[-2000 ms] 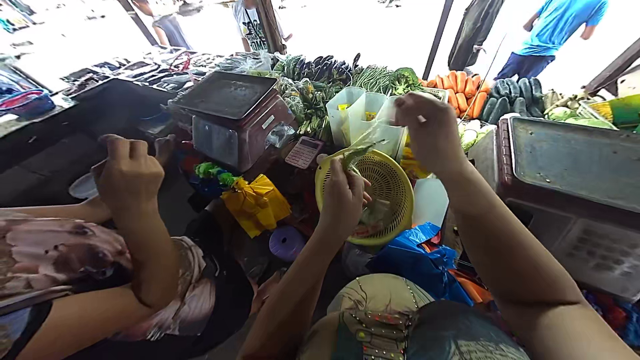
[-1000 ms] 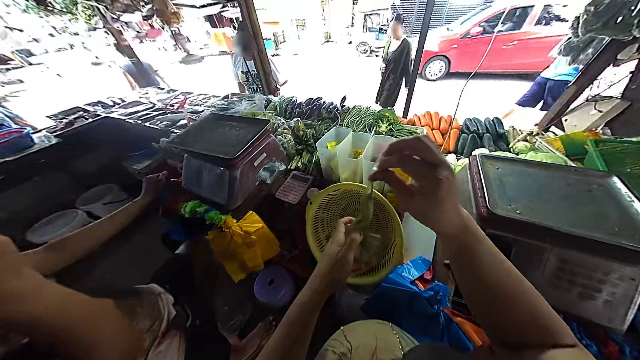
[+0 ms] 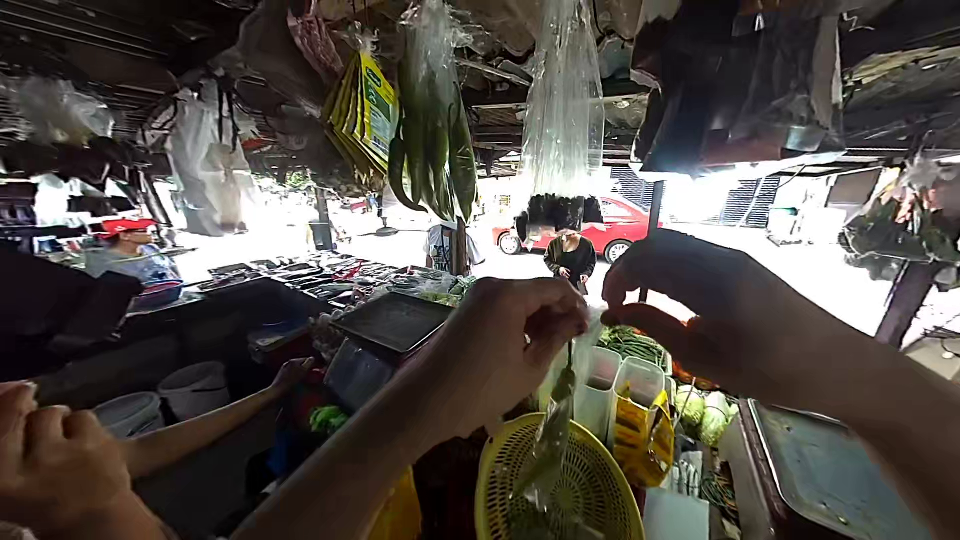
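Between my hands hangs a small clear plastic bag (image 3: 551, 442) with green chili-like pods inside, over a yellow plastic basket (image 3: 611, 484). My left hand (image 3: 517, 330) pinches the bag's top between thumb and fingers. My right hand (image 3: 675, 300) is at the same top edge, thumb and fingertips close together around the plastic; its exact hold is hard to see. Green pods in a clear bag (image 3: 435, 142) hang overhead, beside yellow packets (image 3: 367, 112) and a bundle of clear plastic bags (image 3: 566, 97).
A scale with a flat tray (image 3: 394, 322) stands left, another metal tray (image 3: 832, 465) right. Upright translucent containers (image 3: 598, 382) stand behind the basket. A co-worker's hand (image 3: 60, 457) and forearm are at far left. White buckets (image 3: 195, 390) sit behind them. A person (image 3: 571, 259) stands beyond the stall.
The view has tilted up, bringing the hanging goods into sight. My left hand has risen from the basket to meet my right at the bag's top.
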